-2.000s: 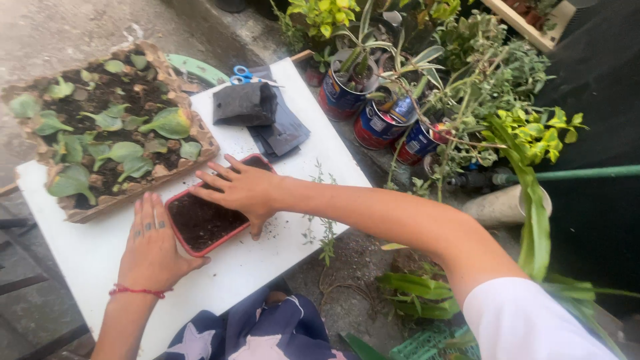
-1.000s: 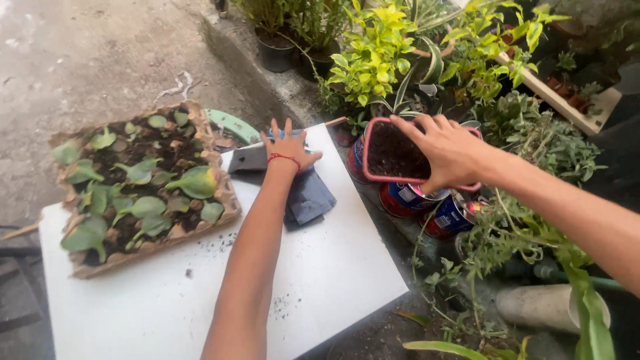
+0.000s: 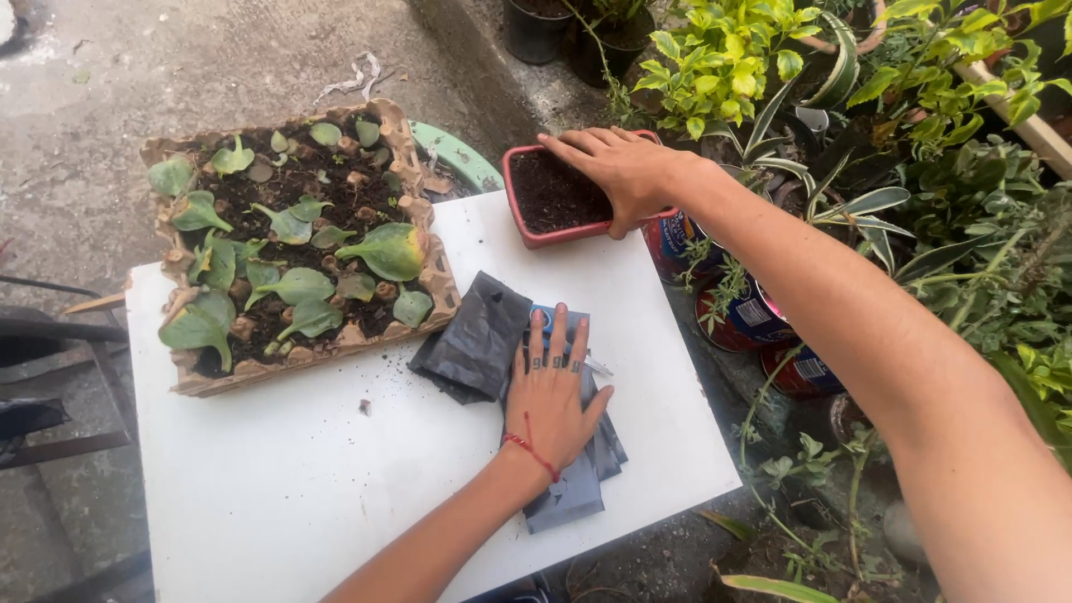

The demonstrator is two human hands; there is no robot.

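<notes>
My left hand (image 3: 553, 394) lies flat, fingers spread, on the blue-handled scissors (image 3: 548, 322) and a stack of black plastic grow bags (image 3: 569, 499) on the white board. A folded black bag (image 3: 477, 335) with soil traces is just left of it. My right hand (image 3: 620, 172) grips the red-rimmed plastic pot (image 3: 557, 237) of dark soil at the board's far right corner, palm down over its right side. At the left stands an egg-carton tray (image 3: 444, 289) filled with soil and succulent leaves, some yellowing.
The white board (image 3: 318, 486) carries scattered soil crumbs. Tins (image 3: 741, 314) with striped-leaf plants stand close along its right edge. A green round rim (image 3: 456, 155) shows behind the tray. Black pots (image 3: 536, 29) stand at the back, and a metal frame (image 3: 109, 385) is at the left.
The red pot was first between both hands on the board, then lifted over the tins, and is now at the far corner. My left hand has moved onto the bags and scissors, which now lie nearer.
</notes>
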